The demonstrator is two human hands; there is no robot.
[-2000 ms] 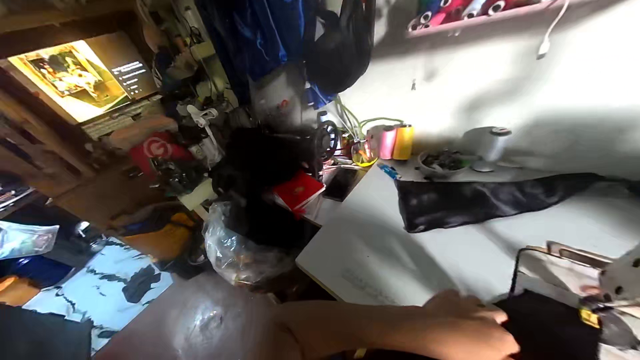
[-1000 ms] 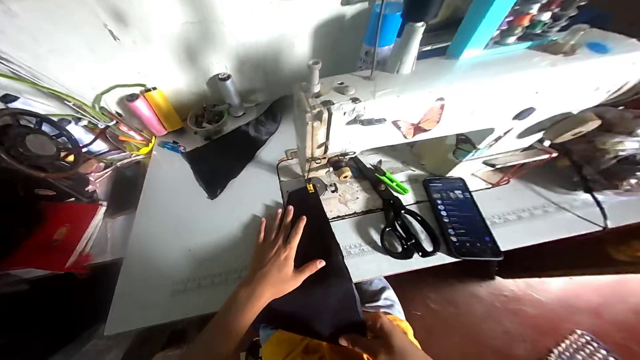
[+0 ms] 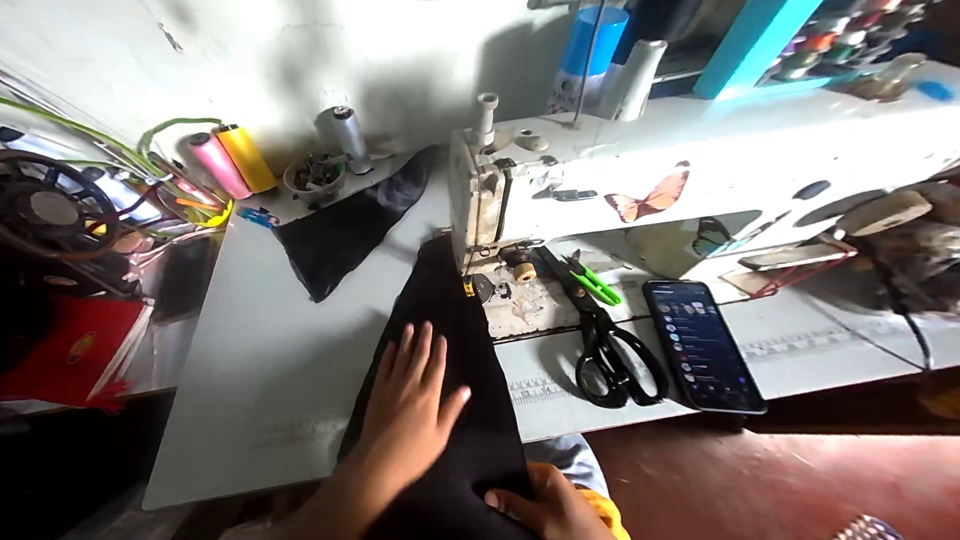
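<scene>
My left hand (image 3: 409,405) lies flat on a long piece of black fabric (image 3: 450,330), fingers spread and pointing toward the sewing machine (image 3: 480,195). The fabric's far end runs up beside the needle area, on its left. Near the table's front edge my right hand (image 3: 551,502) grips the fabric's right edge between thumb and fingers. Black-handled scissors (image 3: 600,352) and green thread snips (image 3: 596,283) rest on the machine bed, right of the fabric. A second piece of black fabric (image 3: 337,232) lies at the back left.
A smartphone (image 3: 701,345) with a lit screen lies right of the scissors. Pink (image 3: 219,165) and yellow (image 3: 246,157) thread cones, a gray thread cone (image 3: 351,139) and a small bowl (image 3: 315,176) stand along the wall. A red book (image 3: 67,349) is at far left.
The view has swung right from the room to the machine. Since one second ago, the black fabric under my left hand reaches farther back, past the needle area's left side.
</scene>
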